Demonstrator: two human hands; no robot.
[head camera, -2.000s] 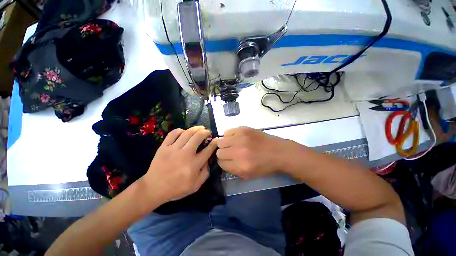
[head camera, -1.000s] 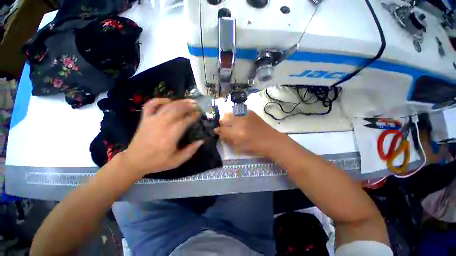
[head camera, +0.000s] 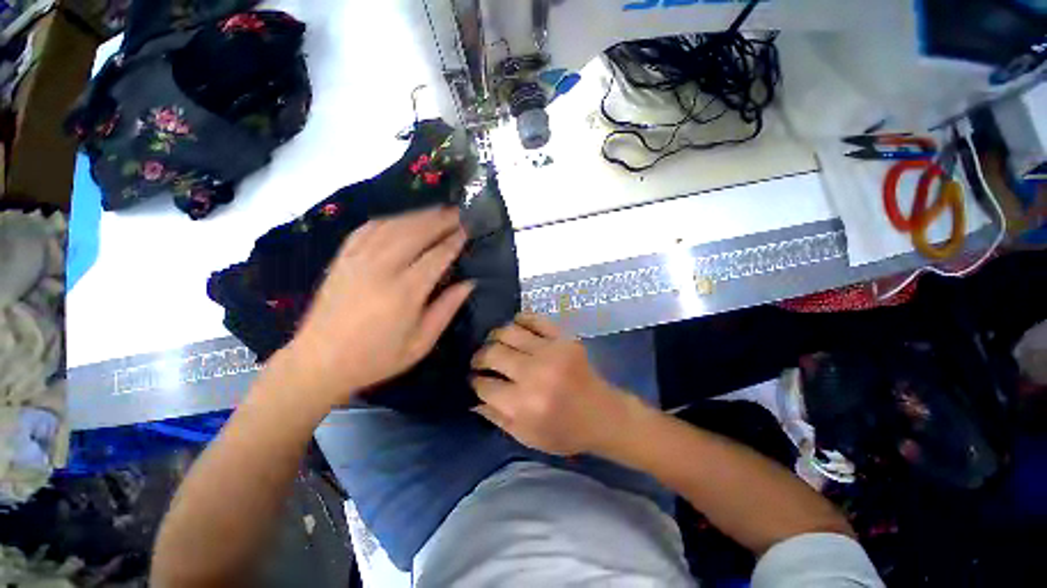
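Note:
A black floral garment piece (head camera: 333, 247) lies on the white table below the machine's needle area and hangs over the front edge toward the lap. Its upper right part reaches the presser foot (head camera: 477, 144). My left hand (head camera: 385, 299) lies flat on the cloth, fingers spread, slightly blurred. My right hand (head camera: 540, 385) is at the table's front edge, its curled fingers pinching the cloth's right edge. A plain dark strip (head camera: 491, 258) runs along that edge between the foot and my right hand.
The sewing machine head (head camera: 666, 23) spans the top. Black cord (head camera: 723, 98) lies tangled on its bed. Ring-handled scissors (head camera: 918, 207) and small snips (head camera: 890, 146) lie at the right. A greyer floral heap (head camera: 189, 115) sits upper left. A dark floral pile (head camera: 907, 402) is at lower right.
My right hand has moved from beside the needle down to the table's front edge. My left hand has moved slightly right and down on the cloth. The view has shifted, so the machine sits higher.

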